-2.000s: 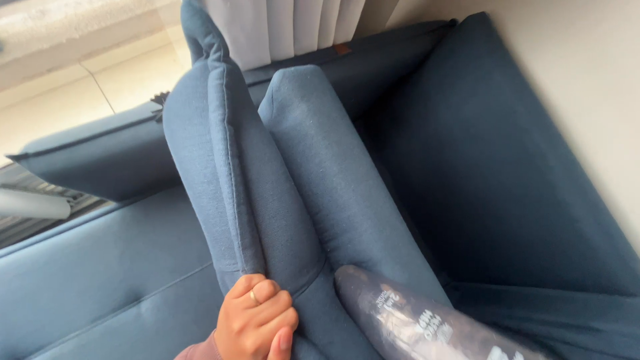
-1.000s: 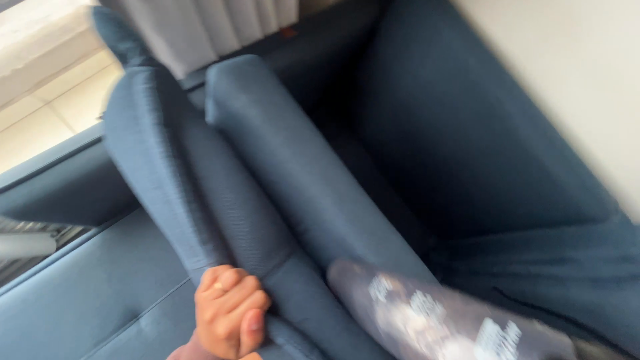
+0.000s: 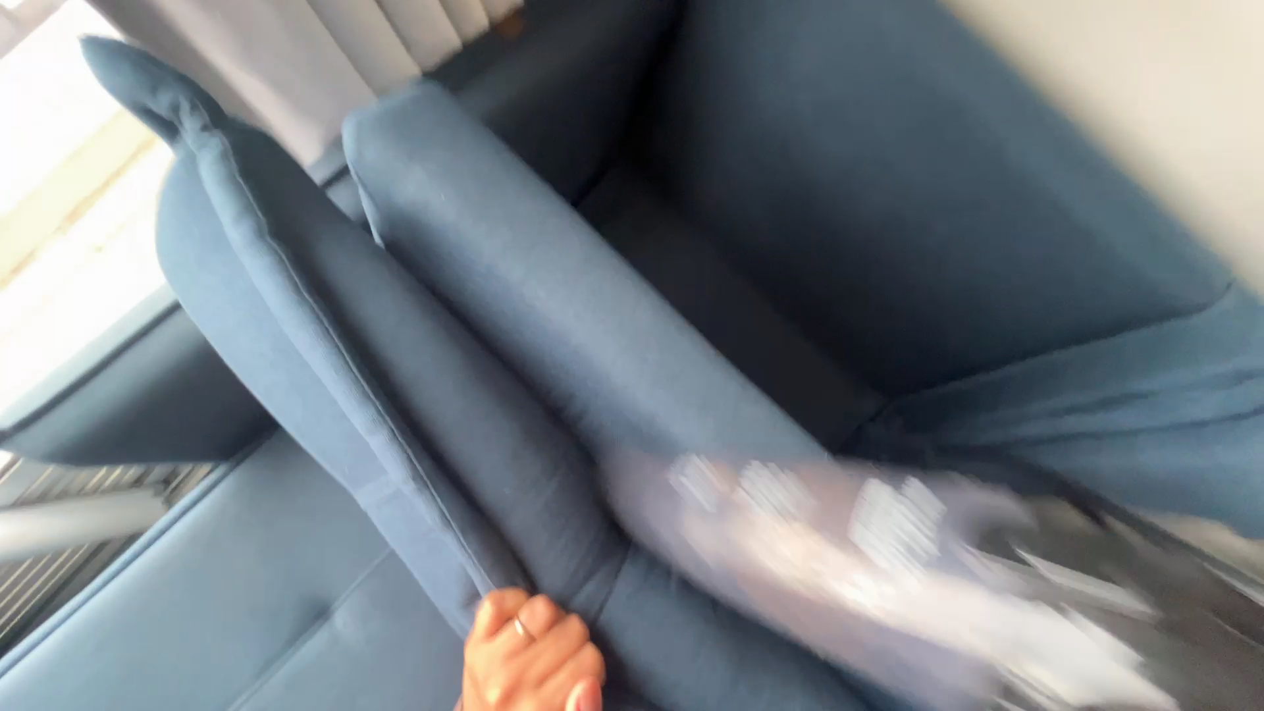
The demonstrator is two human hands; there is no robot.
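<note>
A long blue fabric cushion (image 3: pixel 425 336) with a raised seam stands slanting across the left and middle of the head view. My left hand (image 3: pixel 533 647), a ring on one finger, is closed around its seamed edge at the bottom centre. Against the cushion's right side lies a second padded blue section (image 3: pixel 583 306) of the sofa. My right hand is not in view. A blurred, rounded grey-purple form (image 3: pixel 790 553) with white print lies at the lower right; I cannot tell what it is.
The blue sofa seat (image 3: pixel 257 602) spreads at lower left, near a grey metal tube (image 3: pixel 89 523). A dark recess (image 3: pixel 721 296) lies beside a large blue panel (image 3: pixel 918 197) at right. Pale curtains (image 3: pixel 286 59) hang behind, and a cream wall (image 3: pixel 1145 89) is at upper right.
The view has shifted and tilted. My left hand keeps hold of the cushion's edge throughout. More of the dark recess and of the blue fabric at the right shows now.
</note>
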